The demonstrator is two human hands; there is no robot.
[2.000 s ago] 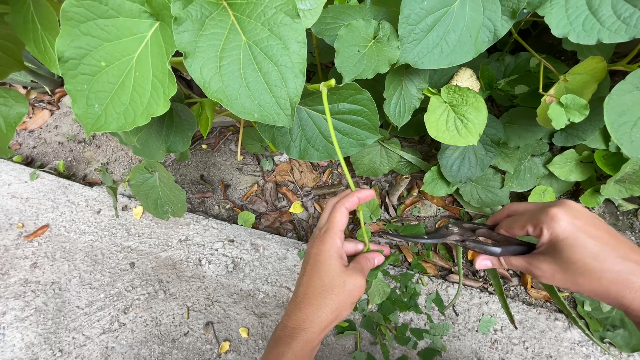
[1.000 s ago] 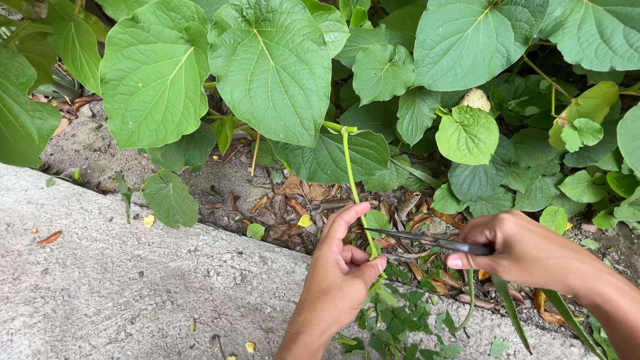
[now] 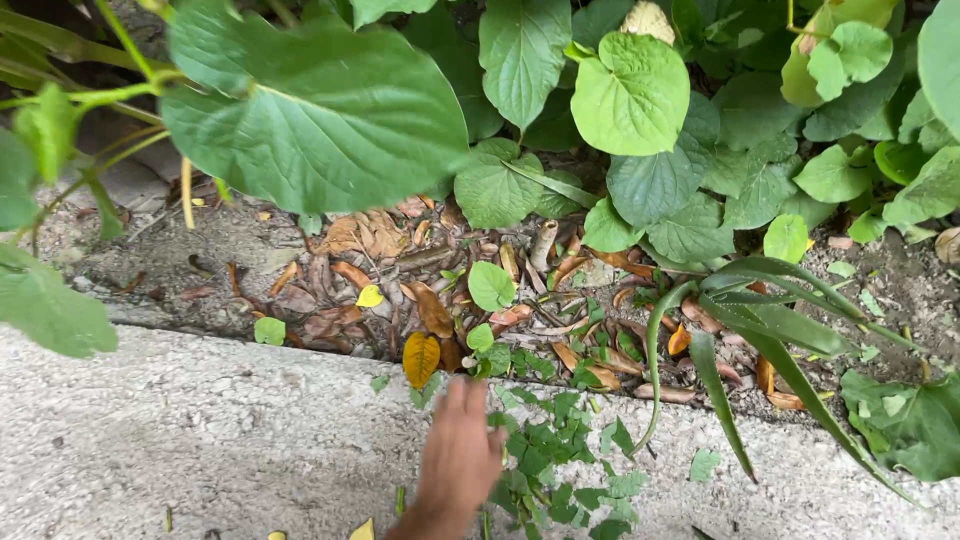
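Note:
My left hand (image 3: 459, 450) reaches over the concrete edge, blurred, its back to the camera and fingers pointing at the leaf litter. Whether its fingers hold anything is hidden. Just beyond the fingertips are a small green leaf (image 3: 480, 337) and an orange-brown fallen leaf (image 3: 420, 360). Beside the hand on the right, a pile of cut green leaf pieces (image 3: 555, 450) lies on the concrete. My right hand and the pruning tool are out of view.
A concrete slab (image 3: 210, 427) borders a soil bed with dry leaves (image 3: 431, 307). Large heart-shaped leaves (image 3: 322, 112) overhang the bed from above. An aloe-like plant (image 3: 780, 352) spreads its long leaves over the slab's edge at right.
The green stem has left my left hand's raised grasp, and that hand is now lower, over the concrete. My right hand with the pruning tool has gone out of view.

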